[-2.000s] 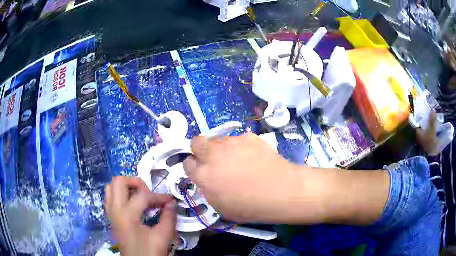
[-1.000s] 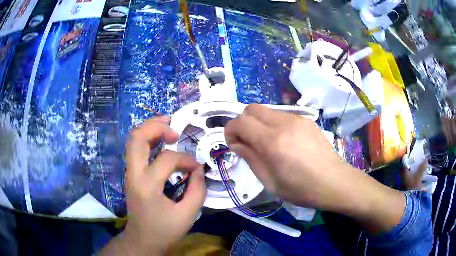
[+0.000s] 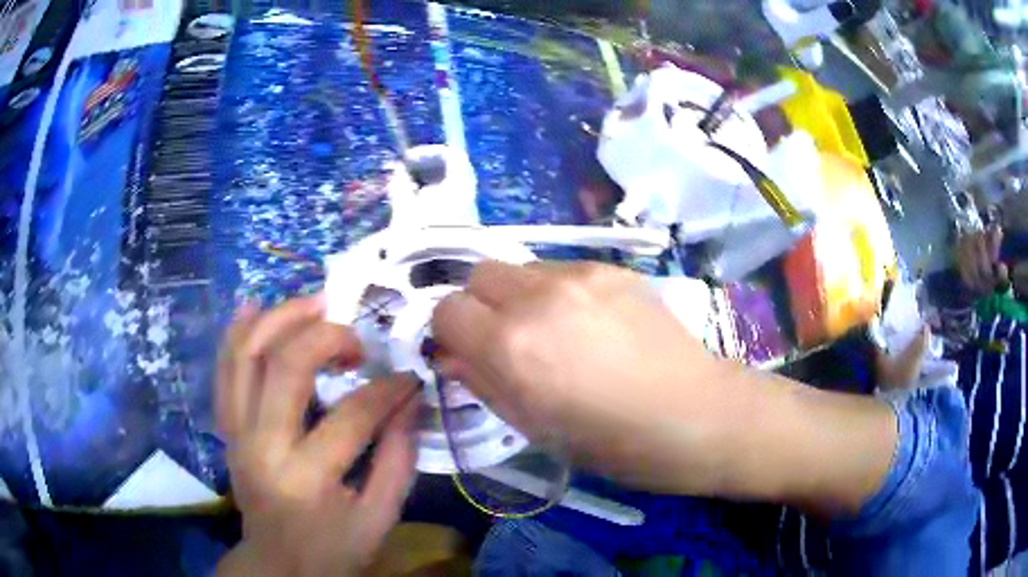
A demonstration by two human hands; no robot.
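The white round base housing (image 3: pixel 468 451) lies on the blue printed sheet. Thin wires (image 3: pixel 455 434) come out near its centre and loop over its near edge. My right hand (image 3: pixel 564 361) covers the right of the centre ring, its fingertips pinched at the wires. My left hand (image 3: pixel 316 440) is at the base's left side, thumb and fingers bent close together near the ring; whether it holds anything is hidden. A taped cable (image 3: pixel 378 73) rises from the round lug (image 3: pixel 428 169) at the base's far side.
A waiting white assembly (image 3: pixel 688 147) with a yellow-taped cable stands at the right. Behind it are a yellow bin (image 3: pixel 821 113) and an orange-yellow block (image 3: pixel 840 254). White parts (image 3: pixel 806 17) lie at the top right. Another person's hand (image 3: pixel 902 363) and striped clothing show at the right edge.
The view has shifted and turned. My right fingers have moved in over the centre ring, which showed openly one second ago. My left hand stays at the base's left side.
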